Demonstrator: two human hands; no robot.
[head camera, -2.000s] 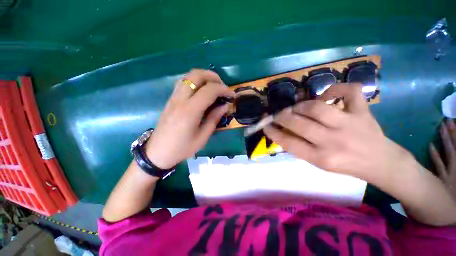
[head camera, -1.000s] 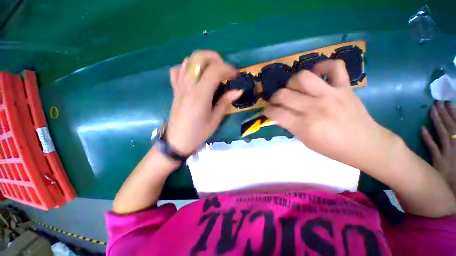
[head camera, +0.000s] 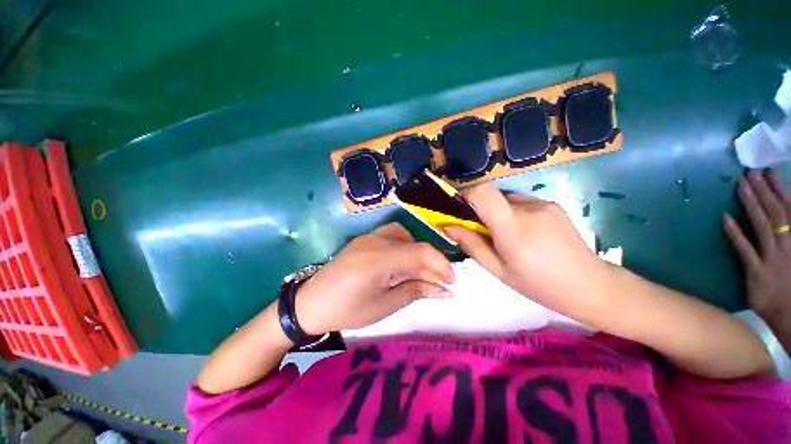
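Note:
The orange-brown fixture (head camera: 478, 180) lies slanted on the green bench with black watch units (head camera: 467, 147) in a row in it. My right hand (head camera: 529, 243) holds a black-and-yellow card (head camera: 438, 208), whose far end overlaps the fixture's near edge by the second unit from the left. My left hand (head camera: 373, 276) is over the left part of the white sheets (head camera: 512, 303), fingers bent together; whether it pinches a sheet or film cannot be told. The sheets' right part shows raised behind my right wrist.
A red-orange crate (head camera: 52, 260) stands at the left. Another person's hand (head camera: 765, 234) rests at the right edge, near white liner scraps (head camera: 763, 143). A clear film scrap (head camera: 715, 39) lies at the far right. Small dark bits (head camera: 611, 195) lie right of the sheets.
My left hand has left the fixture and come down to the white sheets. My right hand has moved left and nearer to me, and the card now points at the fixture, leaving the units in plainer view.

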